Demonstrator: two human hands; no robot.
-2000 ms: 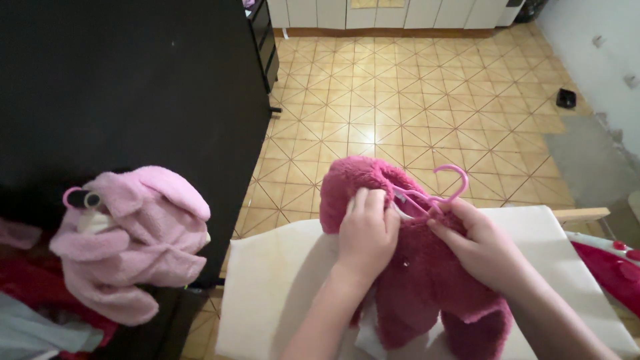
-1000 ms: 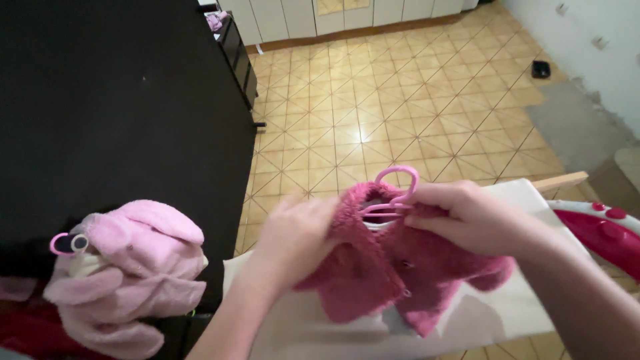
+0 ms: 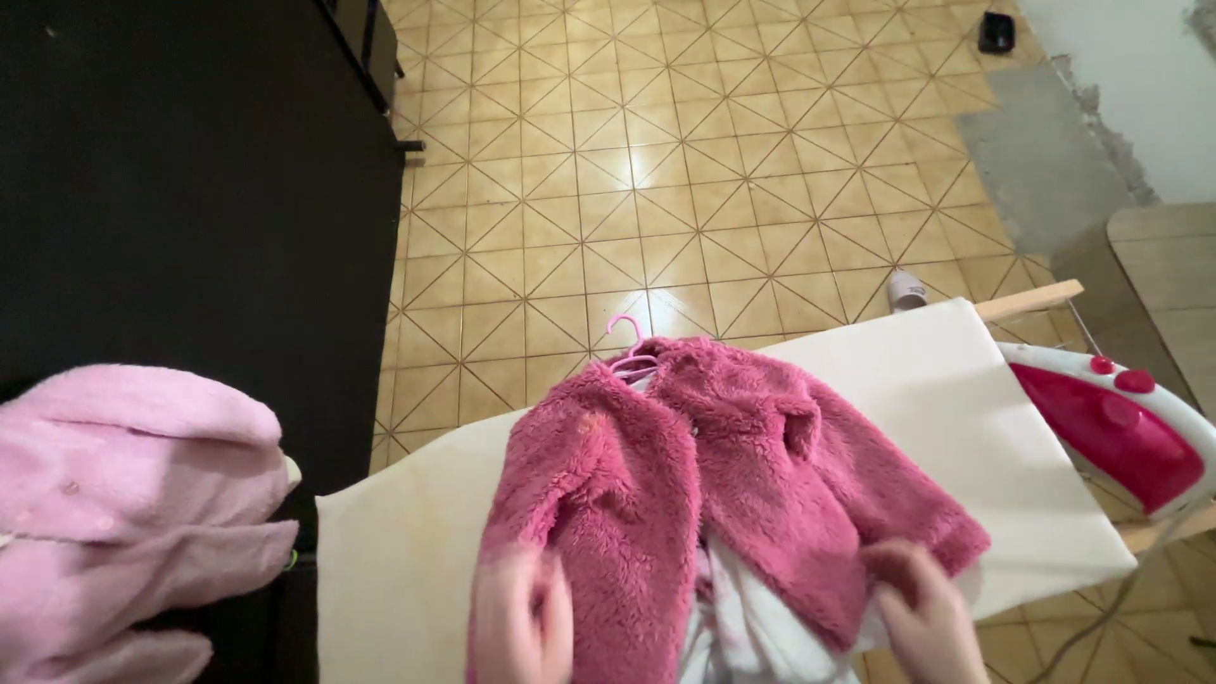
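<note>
A dark pink fluffy jacket (image 3: 608, 456) lies front up on the cream cover of an ironing board (image 3: 408, 541), its sleeves spread to either side. The hook of a pink hanger (image 3: 627, 328) sticks out at its collar. White fabric (image 3: 750, 608) shows between the lower front edges. My left hand (image 3: 524, 613), blurred, is at the sleeve on the left. Near the lower edge of the jacket's right side is my right hand (image 3: 921, 603), its fingers curled beside the sleeve. Whether either hand grips the cloth cannot be told.
A red and white iron (image 3: 1107, 418) rests at the board's right end, with its cord trailing below. At the left, a light pink fluffy garment (image 3: 142, 465) hangs by a black panel (image 3: 190, 190). A light-coloured shoe (image 3: 905, 290) shows on the tiled floor beyond the board.
Both hands have left the collar and hanger and moved down to the jacket's sides. The jacket, bunched before, lies spread out. The view has tilted down.
</note>
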